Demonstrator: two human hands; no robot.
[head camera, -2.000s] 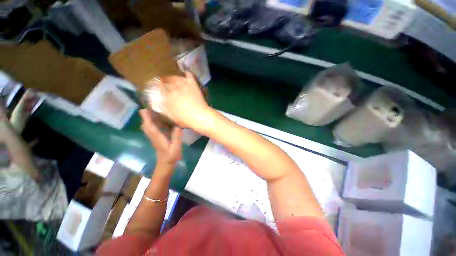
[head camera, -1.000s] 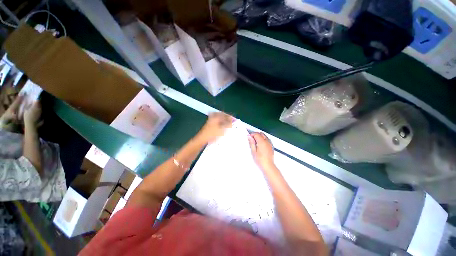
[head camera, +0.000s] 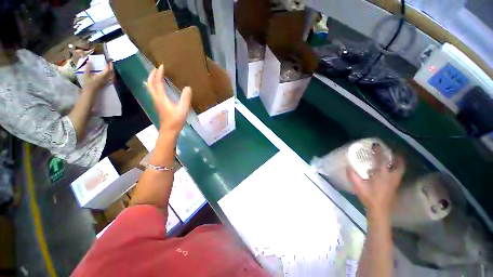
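My right hand (head camera: 378, 181) is on the end of a bagged cream appliance unit (head camera: 338, 166) on the green belt at the right, fingers around its end face. A second bagged unit (head camera: 430, 203) lies just beyond it. My left hand (head camera: 170, 105) is raised with fingers apart, empty, in front of an open retail box (head camera: 216, 121) with tall brown flaps. The white stack of leaflets (head camera: 284, 203) lies between my arms.
Two open retail boxes (head camera: 284, 94) stand on the far belt beside a metal post. Black bagged bundles (head camera: 397, 97) and a power strip (head camera: 446, 76) are at upper right. Boxes (head camera: 97, 181) sit below the bench. Another person (head camera: 48, 108) holds paper at left.
Both hands have left the leaflets. My left hand has moved up and left to the open box; my right hand has moved right onto a bagged unit. The view has turned.
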